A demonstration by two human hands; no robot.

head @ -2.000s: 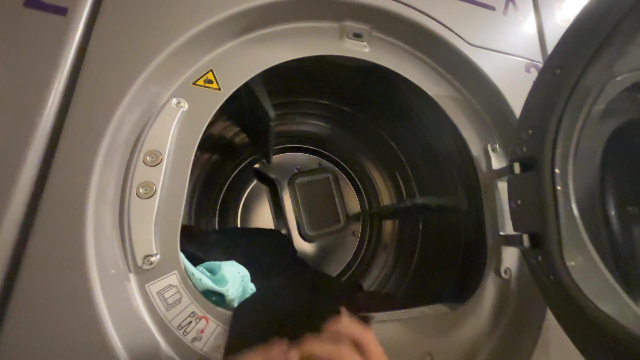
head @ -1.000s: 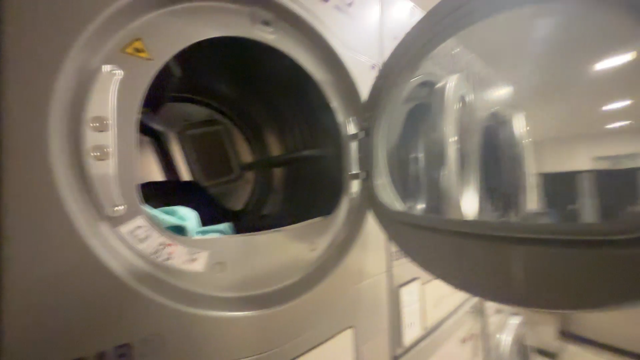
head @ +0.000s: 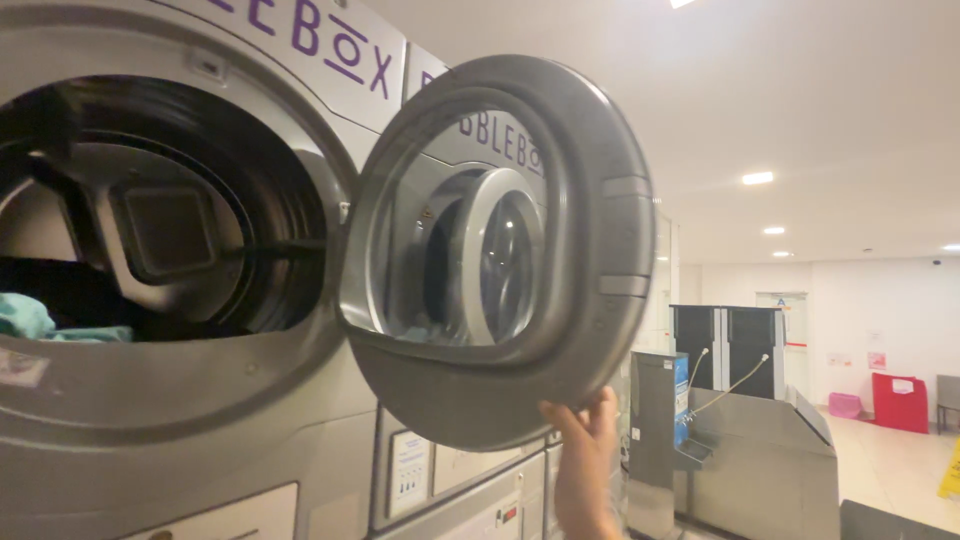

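My right hand (head: 589, 457) reaches up from below and has its thumb and fingers on the lower rim of the round dryer door (head: 465, 405). The door stands wide open on its hinge, and its window has a glass pane. Left of it is the dark drum opening (head: 277, 217) of the dryer. Black cloth (head: 67, 289) and teal cloth (head: 30, 319) lie low inside the drum, at its left. My left hand is out of view.
More dryers stand in the row behind the door, with a lower front panel (head: 487, 502) beneath. To the right are a stainless steel unit with hoses (head: 757, 457), a red bin (head: 900, 405), a pink tub (head: 844, 406) and part of a yellow floor sign (head: 951, 469).
The view has swung right. Two seconds ago blurred fingers were at the black cloth by the drum's lower edge; now my right hand is at the door's lower rim.
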